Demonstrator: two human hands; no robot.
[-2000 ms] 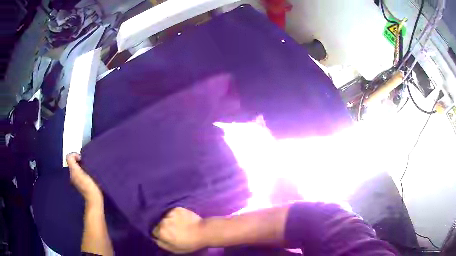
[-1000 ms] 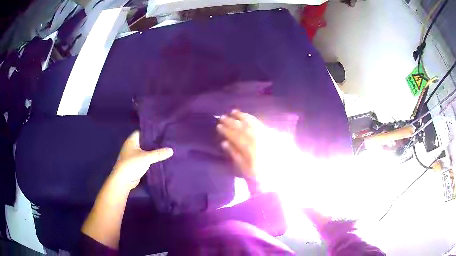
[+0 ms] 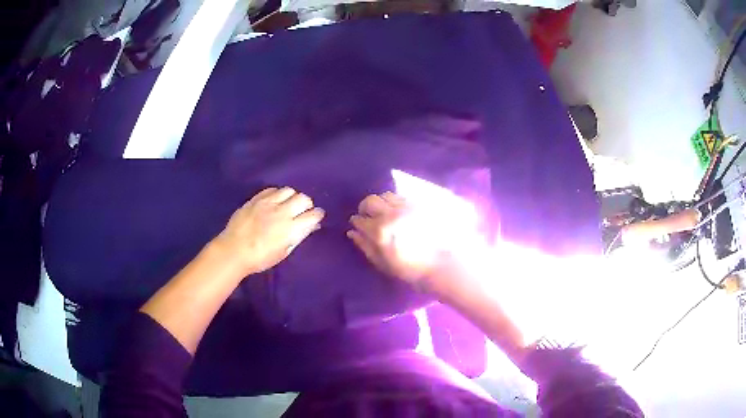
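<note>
A dark purple garment (image 3: 327, 282) lies spread on the dark blue-violet ironing table cover (image 3: 131, 229), in front of me. My left hand (image 3: 274, 229) rests on the garment's middle with its fingers bent down onto the cloth. My right hand (image 3: 388, 233) lies on the cloth just to the right, its fingers curled down. The two hands are a little apart. Whether the fingertips pinch any cloth is hard to tell. Strong white glare covers part of my right hand and the garment's right side.
A white strip (image 3: 180, 82) lies at the upper left. A dark garment pile (image 3: 61, 106) is at the far left. The iron's orange-yellow handle (image 3: 667, 222), cables and a green-yellow warning sticker (image 3: 708, 142) are at right. A red object (image 3: 550, 37) stands beyond the table.
The garment was held up by its left edge and is now down on the table. My left hand has moved right onto its middle, and my right hand has settled on the cloth.
</note>
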